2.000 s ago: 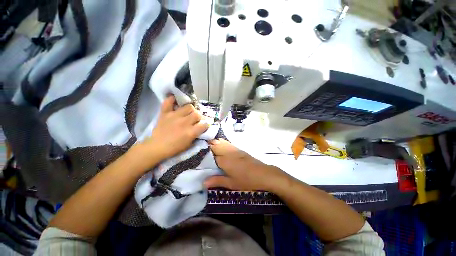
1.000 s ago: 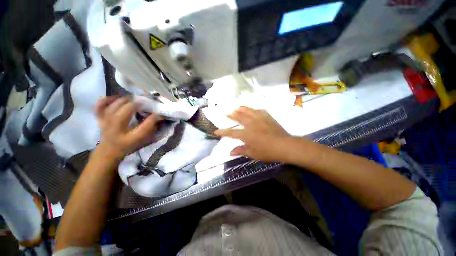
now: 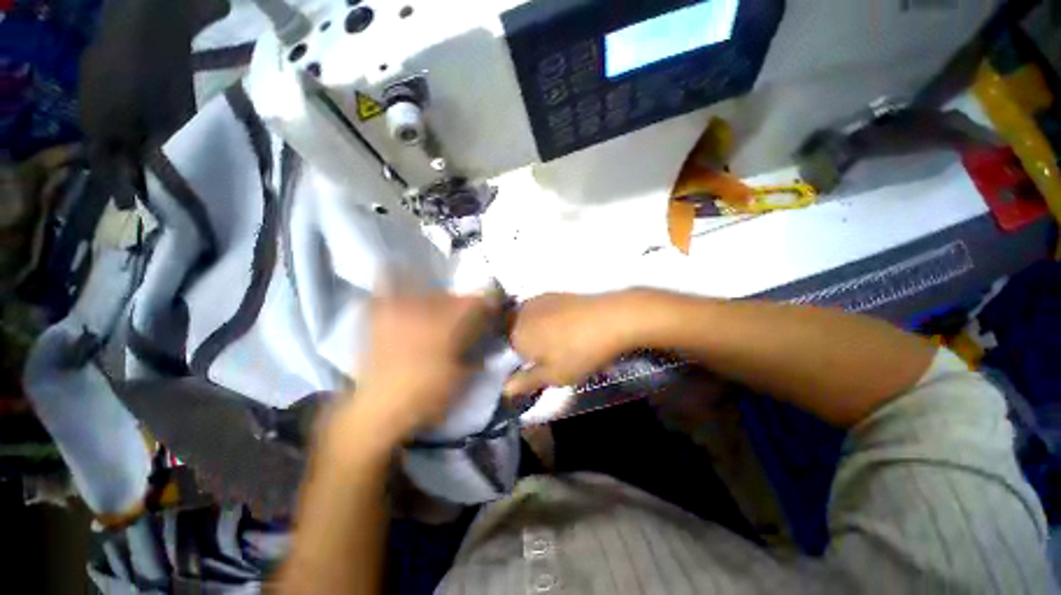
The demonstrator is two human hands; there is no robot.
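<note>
The striped fabric panel (image 3: 332, 279) lies left of and in front of the needle and hangs over the table's front edge. A dark fabric panel (image 3: 215, 436) hangs below it at the left. My left hand (image 3: 425, 349) is blurred and lies on the fabric; its fingers are not clear. My right hand (image 3: 570, 331) has its fingertips closed on the edge of the striped fabric, close beside my left hand. The presser foot and needle (image 3: 463, 221) are just behind both hands, under the white sewing machine head (image 3: 454, 116).
Yellow thread snips (image 3: 780, 198) lie right of the needle beside an orange-brown scrap (image 3: 702, 192). The control panel (image 3: 634, 70) is above. A dark grey device (image 3: 832, 160) and a red item (image 3: 1003, 186) are at the right. A printed ruler (image 3: 896, 277) runs along the front edge.
The view turned and shifted. The fabric has been drawn forward from the needle toward the front edge. My left hand moved right, next to my right hand, which now pinches fabric instead of lying spread.
</note>
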